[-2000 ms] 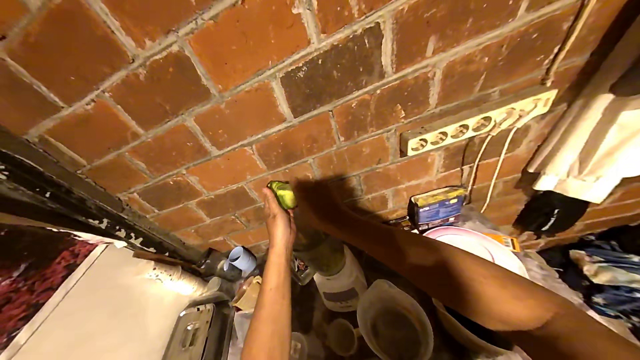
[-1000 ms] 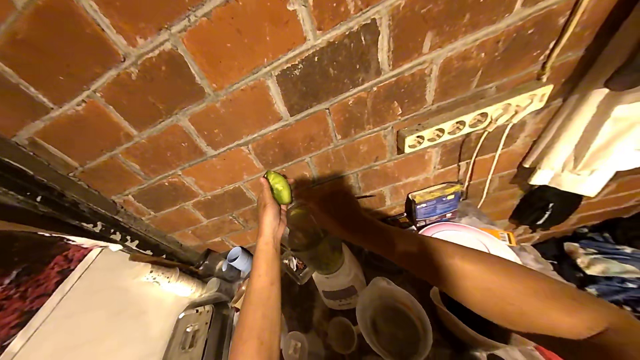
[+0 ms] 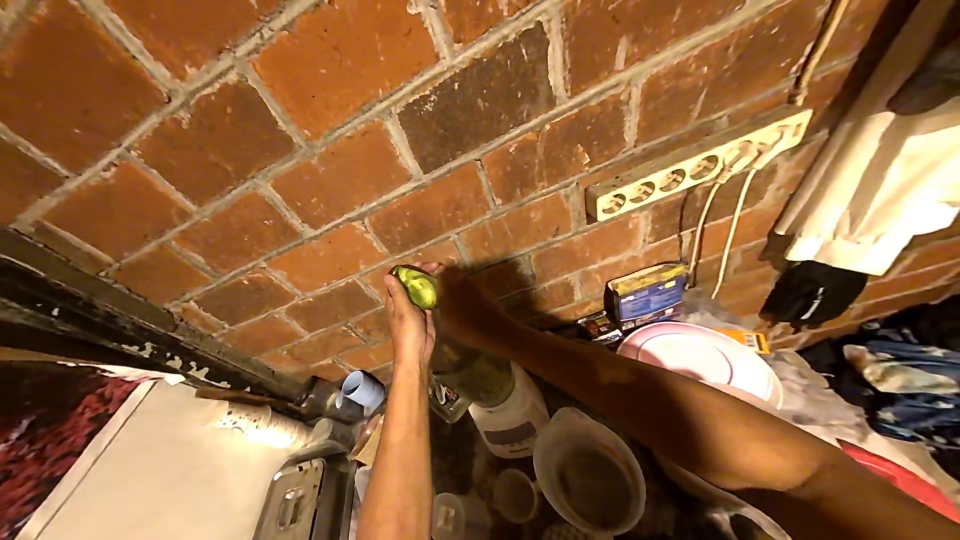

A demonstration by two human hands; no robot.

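Note:
My left hand [image 3: 409, 324] holds a green fruit or vegetable [image 3: 417, 286], cupped upright in its fingers in front of the brick wall. Its surface looks partly paler, and I cannot tell whether it is peeled. Close at its right side is my right hand [image 3: 461, 307], in dark shadow; whether it grips anything cannot be made out. Below the two hands stands a white blender base [image 3: 510, 420] with a clear jug [image 3: 480, 379] on it, which has greenish contents. A translucent plastic bowl [image 3: 589, 472] sits to the right of the blender.
A power strip [image 3: 701, 165] with plugged cords is fixed to the brick wall. Pink plastic lids [image 3: 701, 360] and a blue box [image 3: 646, 294] lie under my right forearm's far side. A blue cup [image 3: 363, 391] and a metal lid [image 3: 291, 504] are at left. White cloth [image 3: 874, 191] hangs right.
The green piece has turned slightly in my left hand, and its paler side faces me more than one second ago. Both hands stay close together above the blender.

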